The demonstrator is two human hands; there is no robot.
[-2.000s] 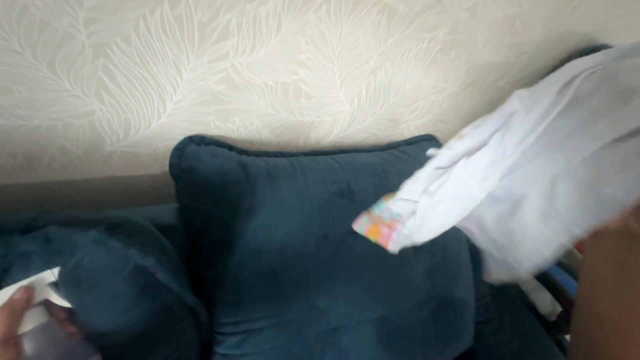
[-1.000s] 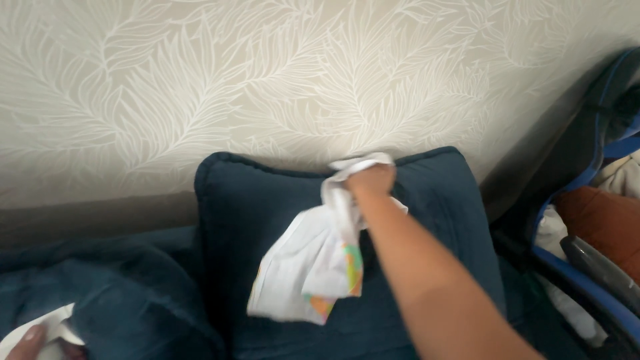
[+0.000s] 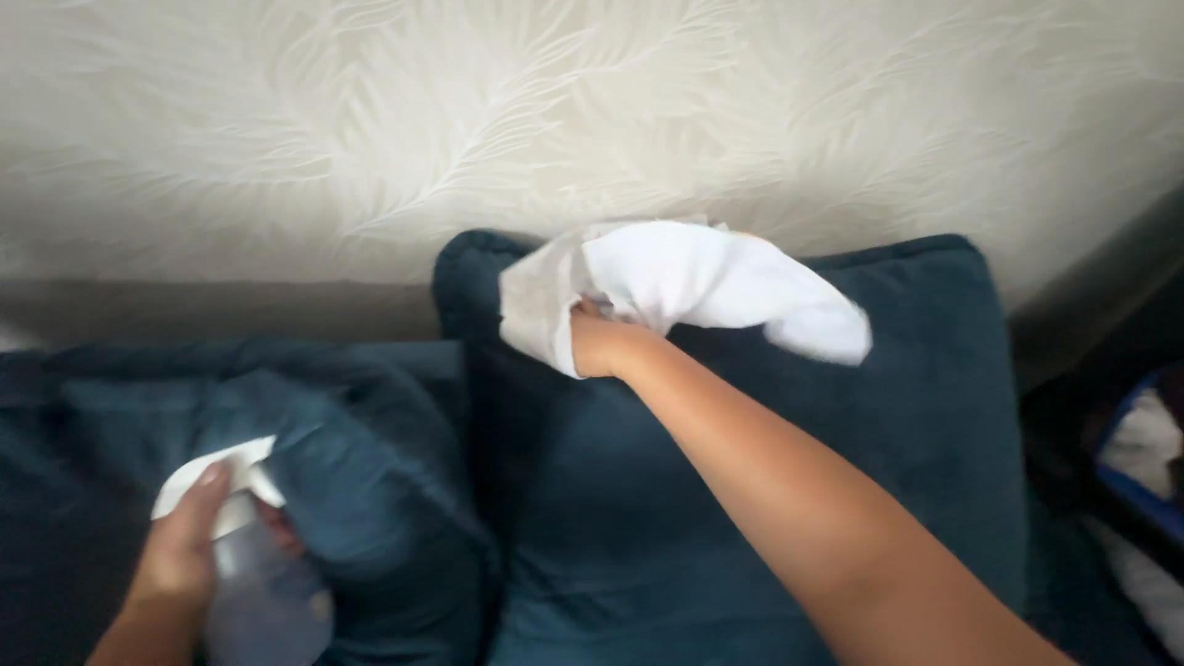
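Observation:
My right hand (image 3: 601, 338) is partly covered by a white cloth (image 3: 684, 273), which it holds at the top edge of a dark teal back cushion (image 3: 740, 444), close to the wall. The cloth's loose end hangs to the right and is blurred. At the lower left my left hand (image 3: 199, 532) grips a spray bottle with a white trigger head (image 3: 227, 472) and a translucent body (image 3: 264, 592), its thumb on the back of the head. Behind the bottle lies another rumpled teal cushion (image 3: 370, 462).
A pale wall (image 3: 518, 111) with a white feather or leaf pattern rises behind the cushions. At the right edge is a dark object with a blue rim (image 3: 1133, 495), with white fabric (image 3: 1147, 444) in it.
My right hand came in from the right with the cloth, then moved left along the cushion's top. More of the spray bottle in my left hand shows now.

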